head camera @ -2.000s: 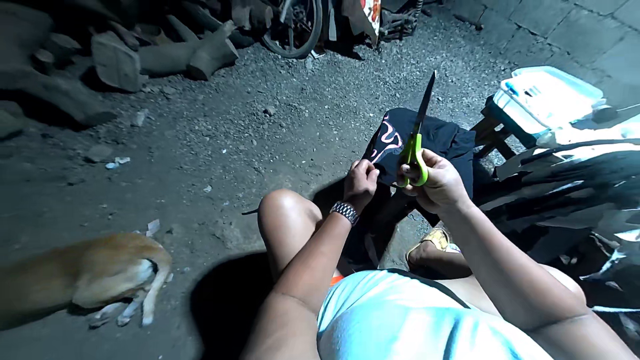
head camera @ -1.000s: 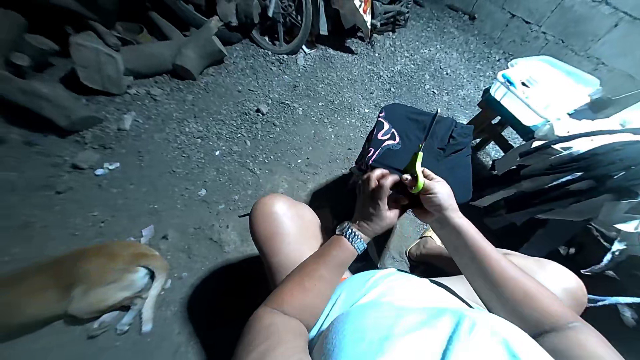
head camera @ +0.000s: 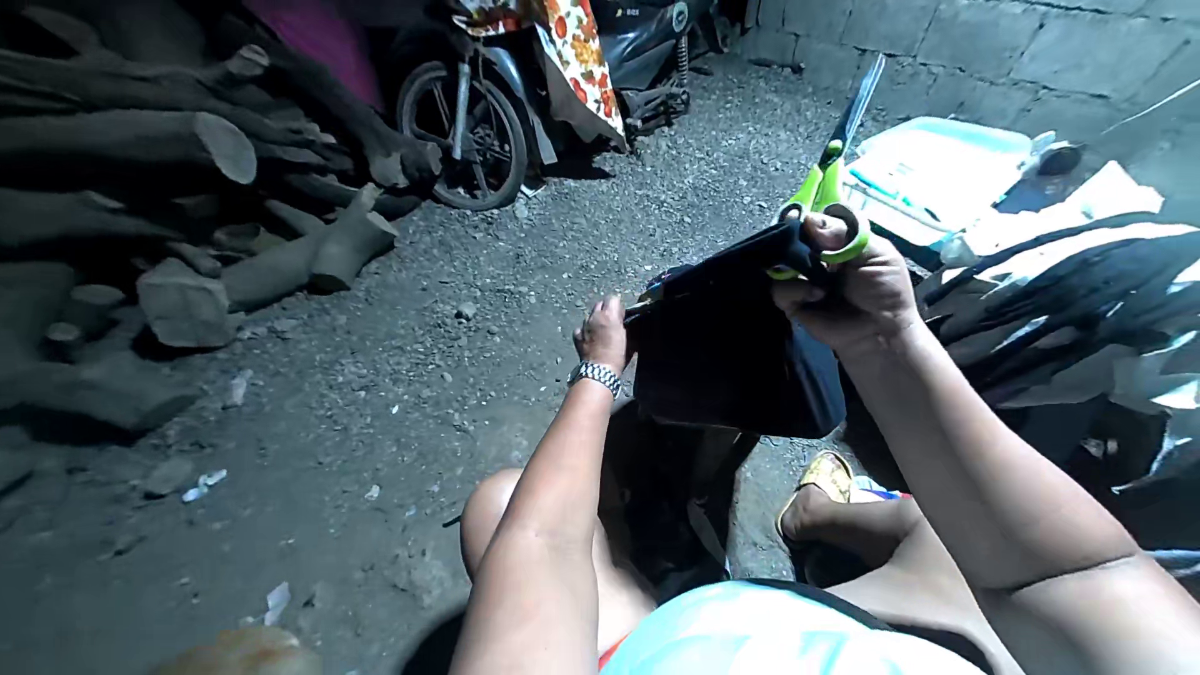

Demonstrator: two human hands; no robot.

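Black cloth (head camera: 727, 342) hangs between my two hands, raised in front of my knees. My left hand (head camera: 605, 333), with a metal-band watch on its wrist, grips the cloth's left edge. At the upper right corner of the cloth, my right hand (head camera: 858, 281) holds it together with green-handled scissors (head camera: 830, 183). The scissors' blades point up and away from me, and their tips stand clear of the cloth. Part of my right hand's fingers is hidden by the cloth and the handles.
Cut logs (head camera: 183, 300) are piled at the left. A motorcycle (head camera: 469, 136) stands at the back by a block wall (head camera: 1022, 56). On the right are a white plastic container (head camera: 942, 173) and a heap of cloth strips (head camera: 1078, 291). A yellow slipper (head camera: 827, 476) is on my foot.
The black cloth, low before my knees a second ago with both hands close together on it, is now lifted and held between hands spread apart. The scissors have risen with my right hand.
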